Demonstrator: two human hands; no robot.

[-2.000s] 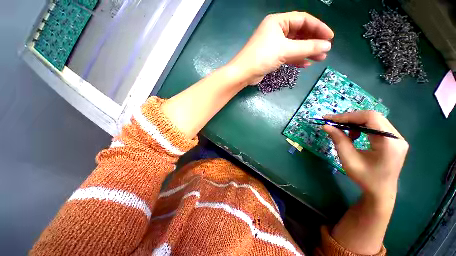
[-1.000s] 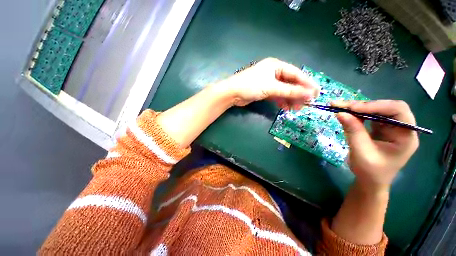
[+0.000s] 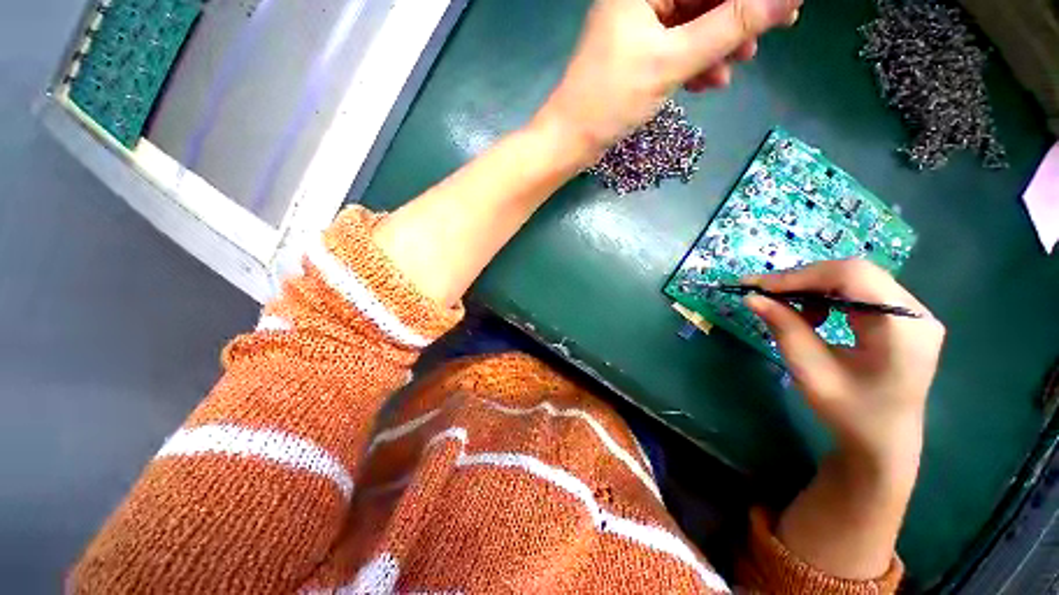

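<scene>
The green circuit board panel (image 3: 790, 221), dotted with white and dark parts, lies on the dark green mat. My right hand (image 3: 854, 337) holds the thin black tweezers (image 3: 830, 302) over its near part, with the tip at the panel's lower left; whether the tip holds a part is too small to tell. My left hand (image 3: 674, 52) is raised at the top edge, beyond the small reddish-speckled component pile (image 3: 653, 151), with thumb and fingertips close together. It is partly cut off, and whether it pinches a part cannot be seen.
A larger grey-brown component pile (image 3: 933, 87) lies at the far right of the mat. A pink-white card (image 3: 1044, 203) is at the right edge. A pale framed tray (image 3: 209, 229) with green panels (image 3: 134, 70) stands at the left. A brown box-like thing (image 3: 1022, 41) is at the top right corner.
My left hand has moved from the tweezers' tip over the panel up and away to the top edge. My right hand has brought the tweezers down to the panel's near left part.
</scene>
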